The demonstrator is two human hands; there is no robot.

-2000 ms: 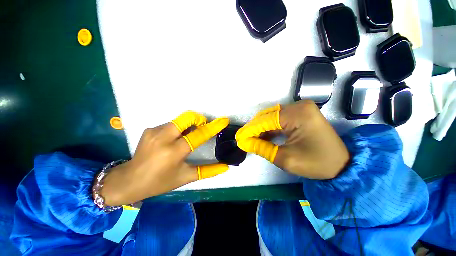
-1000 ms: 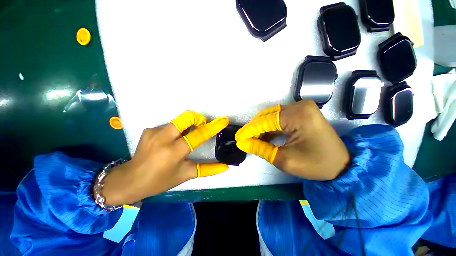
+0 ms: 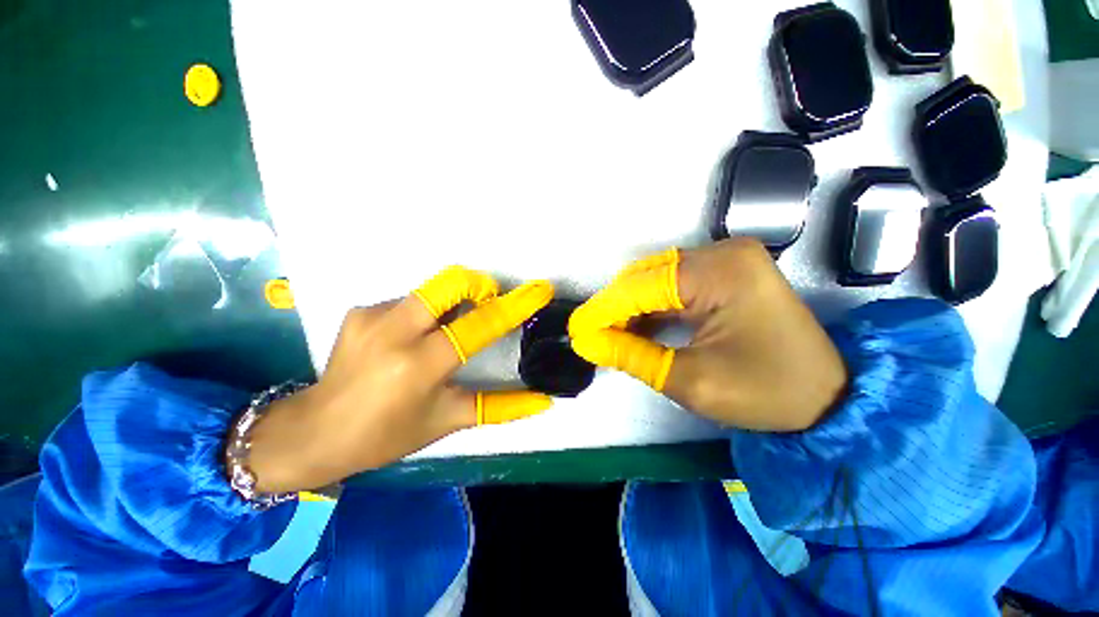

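Observation:
A black smartwatch body (image 3: 554,365) lies on the white foam sheet (image 3: 398,145) near its front edge, between my hands. My left hand (image 3: 392,362), with yellow finger cots, spans it from the left, fingers at its upper edge and thumb at its lower left edge. My right hand (image 3: 735,338) pinches its cotted thumb and finger together over the watch's right side. Whether a thin film is between these fingertips cannot be seen. The right fingertips hide part of the watch.
Several other black watch bodies (image 3: 822,70) lie on the sheet at the upper right. Loose yellow finger cots (image 3: 203,84) and a clear film piece (image 3: 193,259) are on the green bench at left. A white wipe (image 3: 1070,247) lies at far right.
The clear film piece at left, not seen two seconds ago, now shows with a bright glare beside it. Both hands and the watch have hardly moved.

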